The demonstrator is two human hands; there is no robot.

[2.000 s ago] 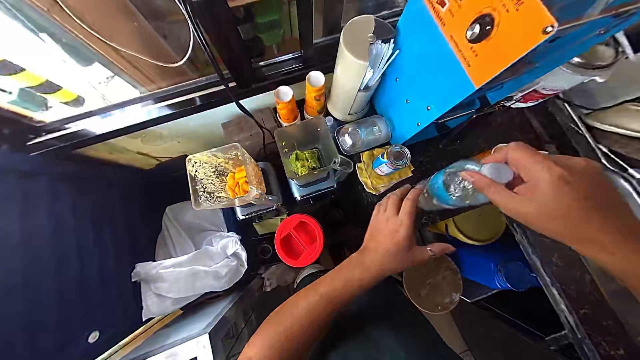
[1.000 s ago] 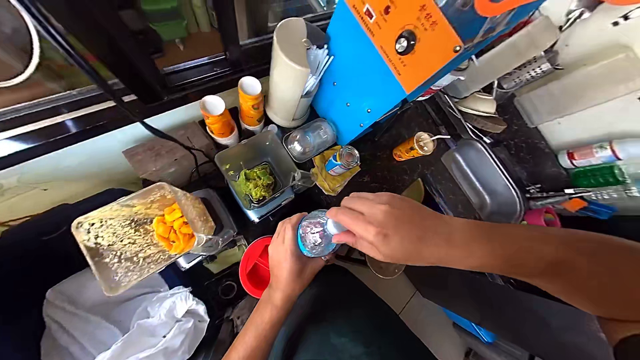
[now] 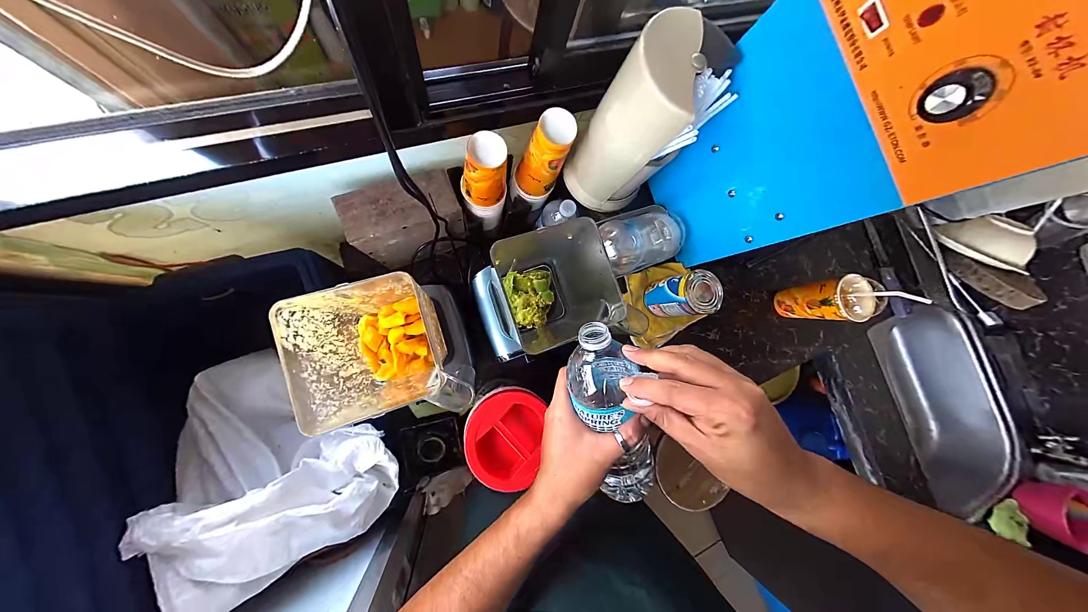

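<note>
My left hand (image 3: 574, 455) grips a clear plastic water bottle (image 3: 599, 370) around its label, and the bottle's mouth is uncovered. My right hand (image 3: 705, 408) pinches a white bottle cap (image 3: 639, 388) beside the bottle's shoulder. Just beyond the bottle stands a blender jar (image 3: 586, 263) with green avocado-like pulp (image 3: 529, 297) inside. To its left, a second blender jar (image 3: 319, 357) holds orange mango-like chunks (image 3: 393, 338); its wall is coated with residue. A red lid (image 3: 505, 439) lies left of my left hand. An opened can (image 3: 680, 293) rests on a yellow cloth (image 3: 654, 327).
Stacked orange paper cups (image 3: 544, 161), a straw holder (image 3: 637, 110) and an empty-looking plastic bottle (image 3: 642, 240) stand behind the jars. A blue and orange machine (image 3: 790, 136) is at the back right. A cup with a straw (image 3: 820, 300) and a metal basin (image 3: 952, 408) are rightward; a white plastic bag (image 3: 280, 510) lies left.
The cap sat at the bottle's mouth in the earlier frames; now it is off, between my right fingers. The bottle is more upright in my left hand. The view has shifted.
</note>
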